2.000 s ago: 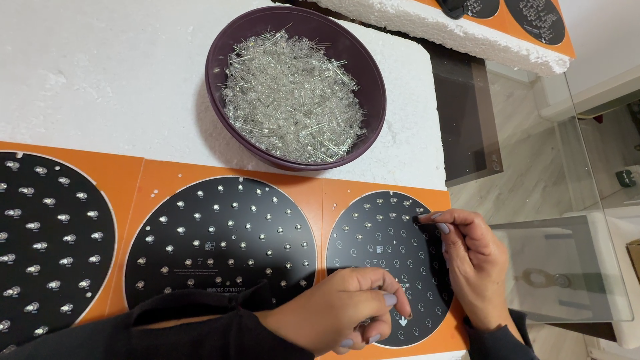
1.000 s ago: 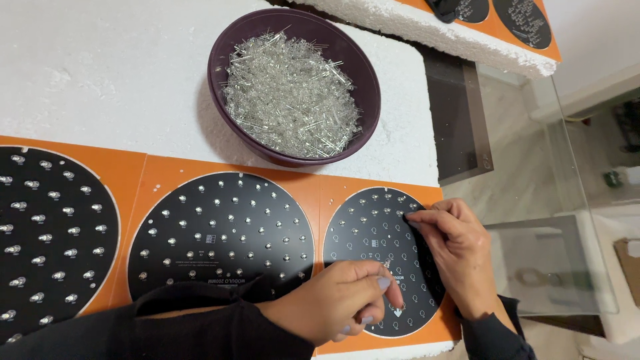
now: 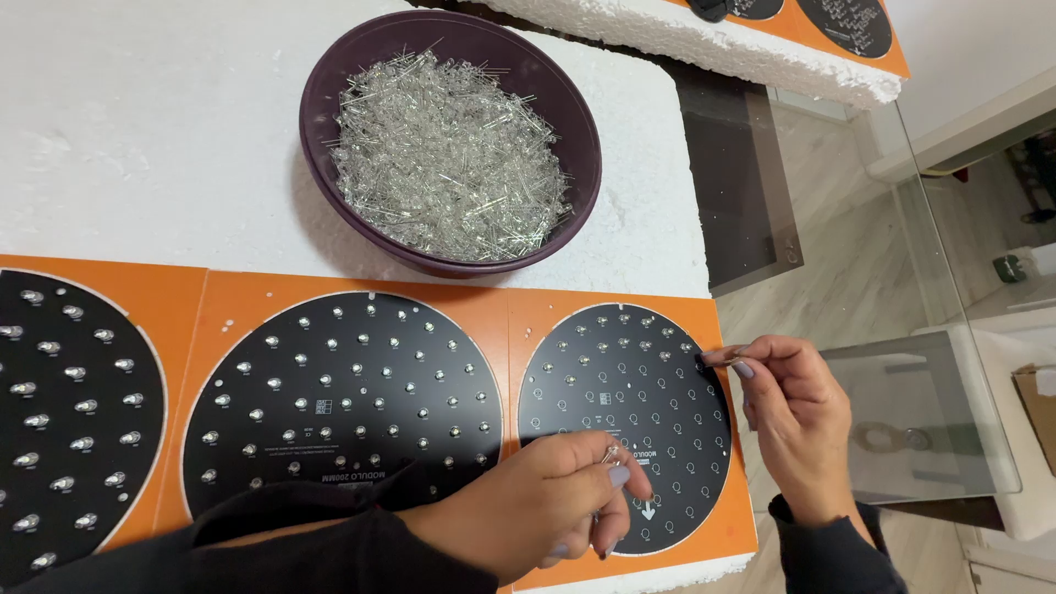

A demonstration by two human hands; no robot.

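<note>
My left hand [image 3: 549, 503] hovers over the lower left part of the right-hand black round circuit board [image 3: 627, 412], with clear LEDs [image 3: 610, 454] between thumb and curled fingers. At the upper right edge of that board, my right hand [image 3: 796, 412] pinches a small thing with thin wire legs, likely an LED; its tip is hard to make out. Rows of clear LEDs stand in the board's upper part, and printed outlines mark the rest. A purple bowl [image 3: 587, 190] heaped with loose clear LEDs [image 3: 454, 157] stands behind the boards.
Two more black round boards, middle [image 3: 342, 412] and left [image 3: 66, 412], bear many LEDs in orange panels. They lie on a white foam slab [image 3: 148, 148]. Another foam block [image 3: 660, 41] with orange panels is at the top right. A glass tabletop [image 3: 858, 206] extends at the right.
My left hand has turned somewhat, and LEDs now show between its thumb and fingers. My right hand stays near the board's upper right edge, with small shifts.
</note>
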